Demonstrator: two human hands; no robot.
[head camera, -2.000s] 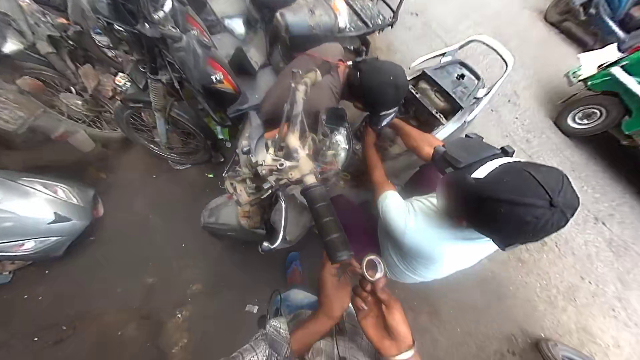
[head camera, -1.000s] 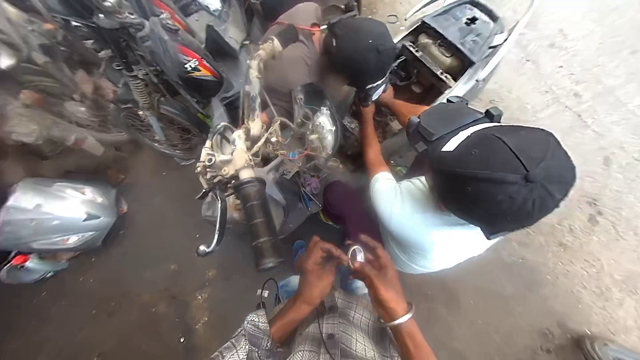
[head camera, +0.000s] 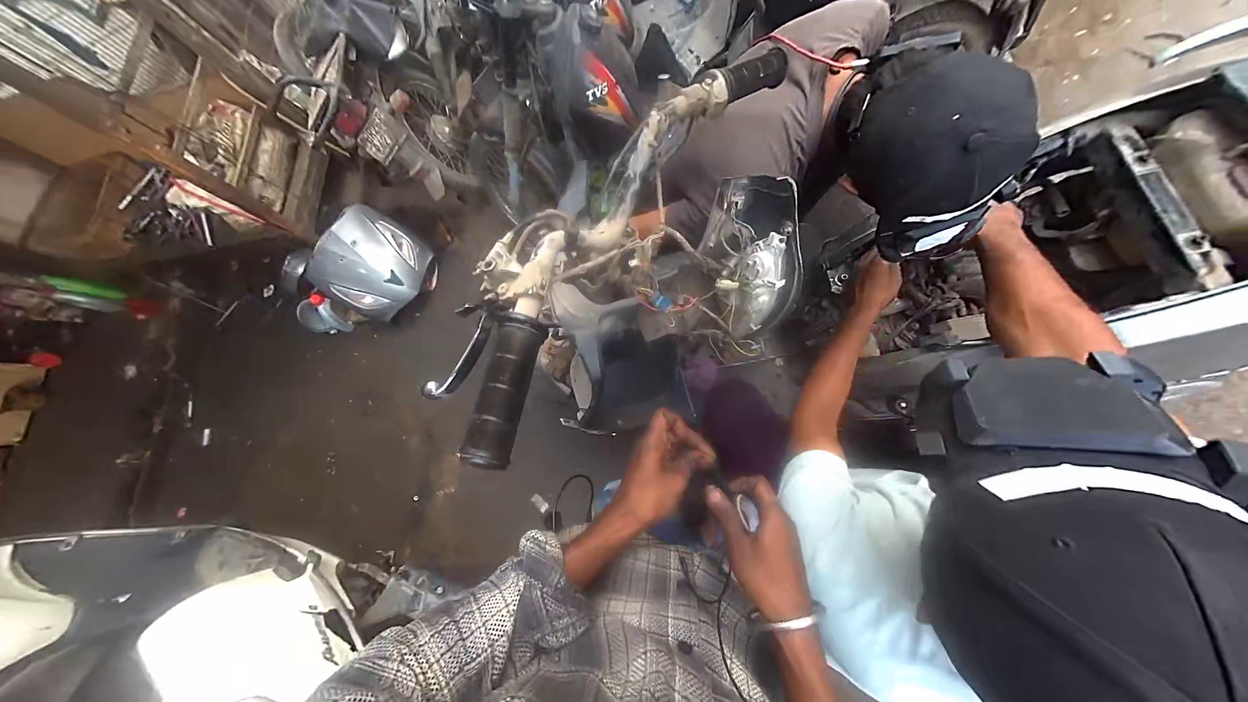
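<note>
My left hand (head camera: 663, 468) is raised in front of my chequered shirt, fingertips bent together; whether it grips anything is unclear. Close on its right, my right hand (head camera: 765, 536), with a metal bangle at the wrist, holds a small shiny ring (head camera: 747, 513) at its fingers. Something dark lies between the two hands, too blurred to name. Beyond my hands stands a stripped scooter with a bare handlebar, its black rubber grip (head camera: 502, 390) and brake lever (head camera: 460, 363) to the left of them. Loose wires and an open headlight housing (head camera: 756, 263) hang at its front.
Two people in black caps (head camera: 941, 146) work close on the right, one's hands at a scooter's engine area (head camera: 916, 302). A silver scooter front panel (head camera: 370, 263) rests on the dark floor. A pale scooter body (head camera: 224, 604) is at lower left; parked motorcycles and tools lie beyond.
The view has swung left and closer to the scooter. My hands have moved a little apart since one second ago, the ring staying at my right hand.
</note>
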